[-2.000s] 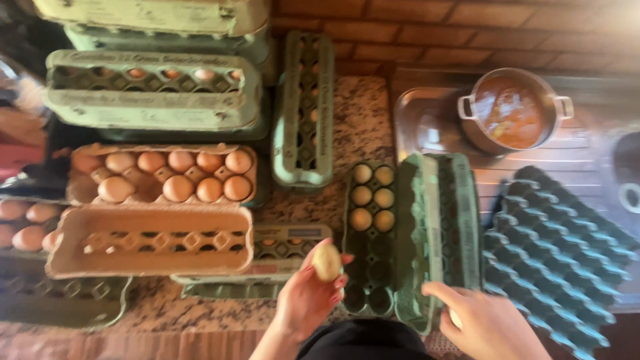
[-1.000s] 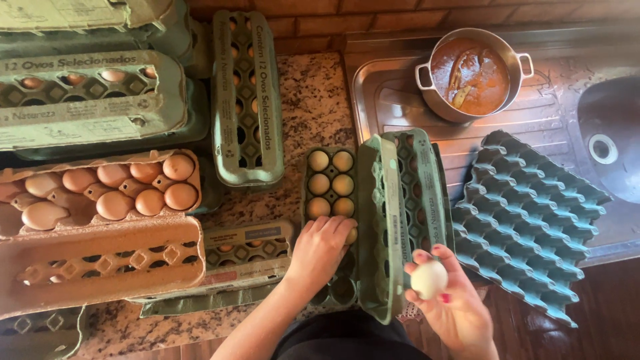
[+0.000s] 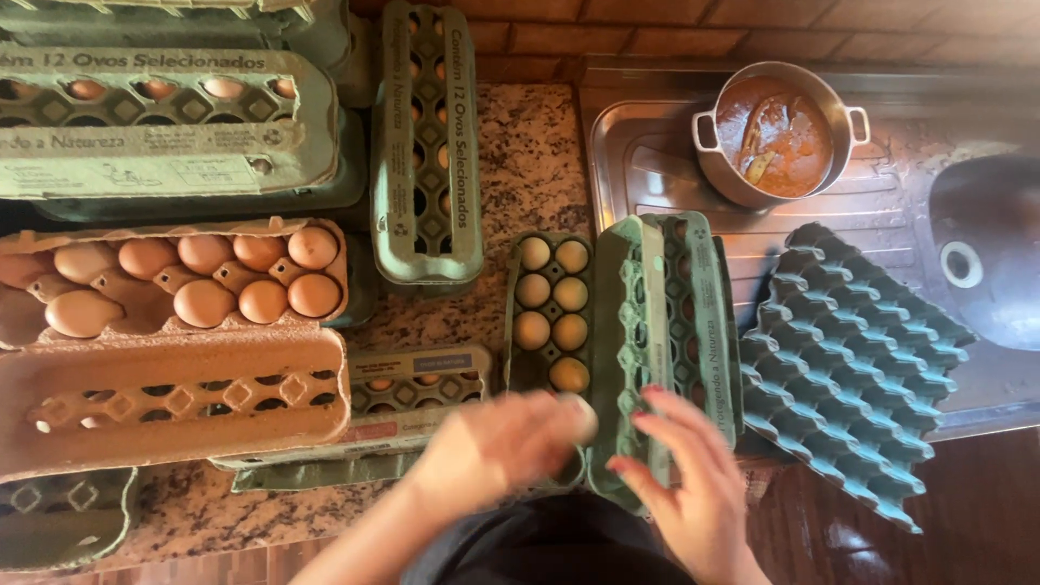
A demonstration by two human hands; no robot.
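An opened green pulp egg carton (image 3: 552, 305) holds several pale eggs in its upper cups, and its raised lid (image 3: 621, 325) leans to the right. My left hand (image 3: 516, 435), blurred, is over the carton's lower cups with a pale egg (image 3: 578, 418) at its fingertips. Beside it, my right hand (image 3: 678, 475) has its fingers apart at the lower part of the lid and holds nothing. A closed green carton (image 3: 700, 325) stands right behind the lid. To the left, a brown pulp carton (image 3: 268, 366) lies open with several brown eggs (image 3: 205, 304) in it.
Stacked green cartons (image 3: 162, 138) fill the upper left, with another closed carton (image 3: 428, 146) beside them. On the steel sink's drainboard (image 3: 650, 179) stands a pot (image 3: 768, 134) of brownish liquid. A blue-green egg tray (image 3: 853, 366) overlaps the sink's front edge.
The egg seen in my right hand one second ago is gone from it, and an egg is now at my left fingertips. One more egg shows in the carton, in the right row.
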